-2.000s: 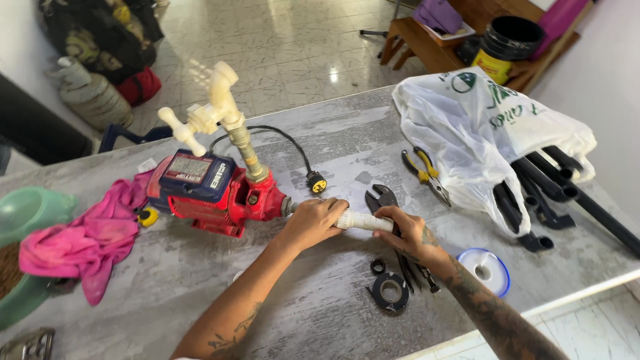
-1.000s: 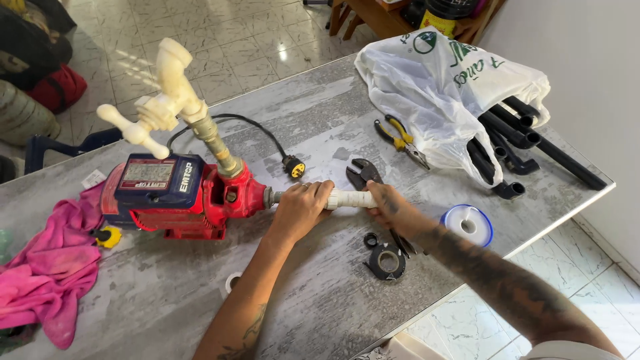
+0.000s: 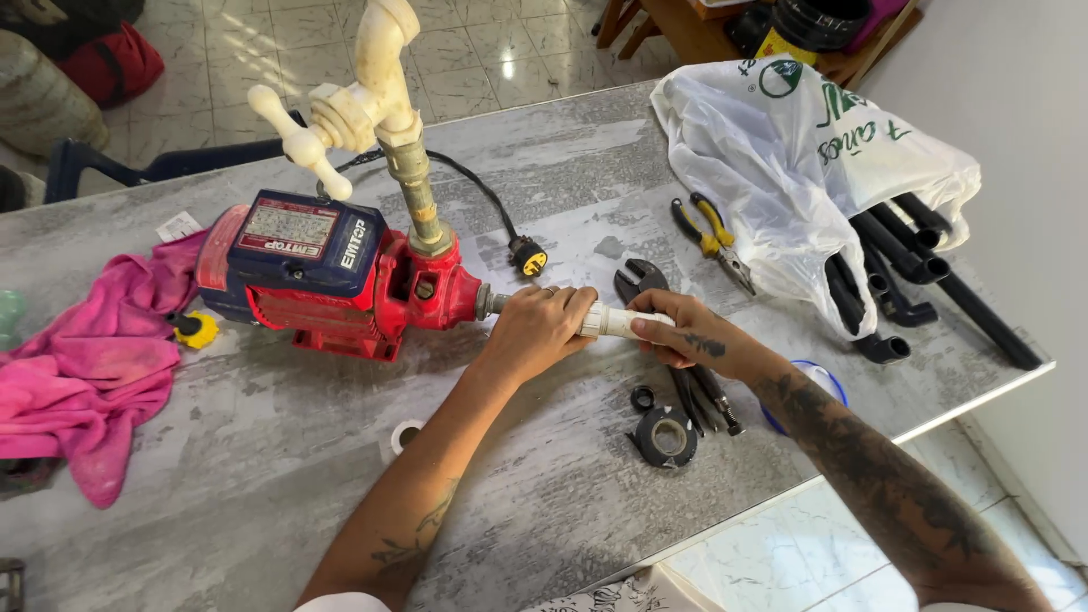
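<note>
A red and blue electric water pump (image 3: 297,263) lies on the grey table, with a white plastic valve (image 3: 340,123) and elbow upright on its outlet. From its right side a pipe runs out to a white plastic pipe fitting (image 3: 608,321). My left hand (image 3: 544,327) is closed around this pipe, just left of the fitting's collar. My right hand (image 3: 693,331) grips the fitting's right end between thumb and fingers. Adjustable locking pliers (image 3: 701,387) lie partly hidden under my right hand. Black electrical tape (image 3: 668,437) and a small black ring (image 3: 643,398) sit nearer me.
Right of centre are yellow-black pliers (image 3: 710,238) and a white plastic bag (image 3: 748,161) with black pipes (image 3: 977,306). A blue-rimmed spool (image 3: 820,382) is partly behind my right forearm. A pink cloth (image 3: 110,340), a yellow-black cap (image 3: 197,330) and a power plug (image 3: 527,257) lie about the pump.
Both hands stay on the pipe and fitting beside the pump. My right hand's grip on the fitting has shifted, with its thumb now along the white end. The view has moved closer.
</note>
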